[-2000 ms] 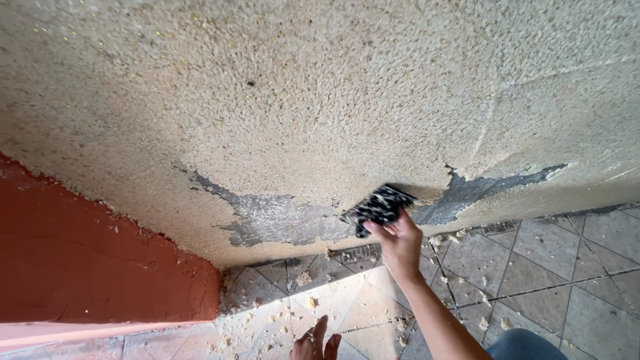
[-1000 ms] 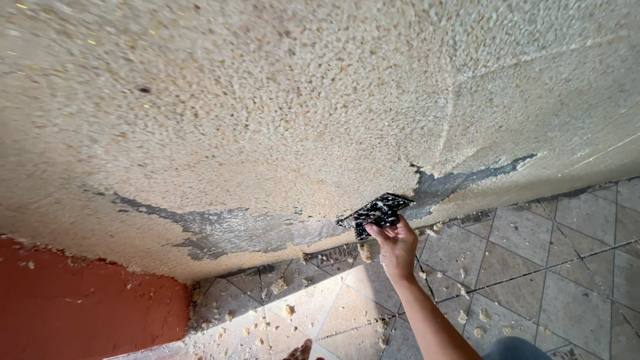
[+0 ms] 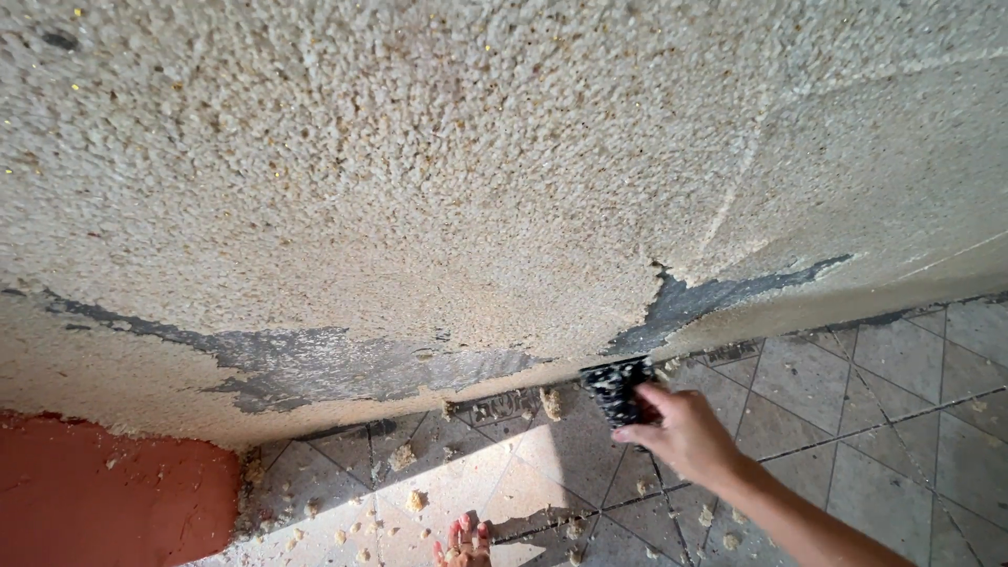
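My right hand (image 3: 681, 429) grips a black plastic scraper or spreader (image 3: 618, 390) speckled with pale plaster. Its wide edge is near the foot of a wall coated in grainy cream plaster (image 3: 441, 173). Left of the tool lies a long bare grey patch (image 3: 299, 366) in the coating, and to its right runs another dark grey patch (image 3: 685, 303). At the bottom edge of the view my left hand (image 3: 463, 543) is partly visible above the floor, fingers apart, with nothing seen in it.
Grey floor tiles (image 3: 890, 425) with dark joints meet the wall. Crumbs of plaster (image 3: 402, 457) are scattered over them, some in a sunlit strip. A red-painted wall section or block (image 3: 110, 488) stands at lower left.
The wall coating between the two grey patches now spans the place where the tool was earlier. The scraper has moved down from the wall toward the floor edge. The view has shifted right.
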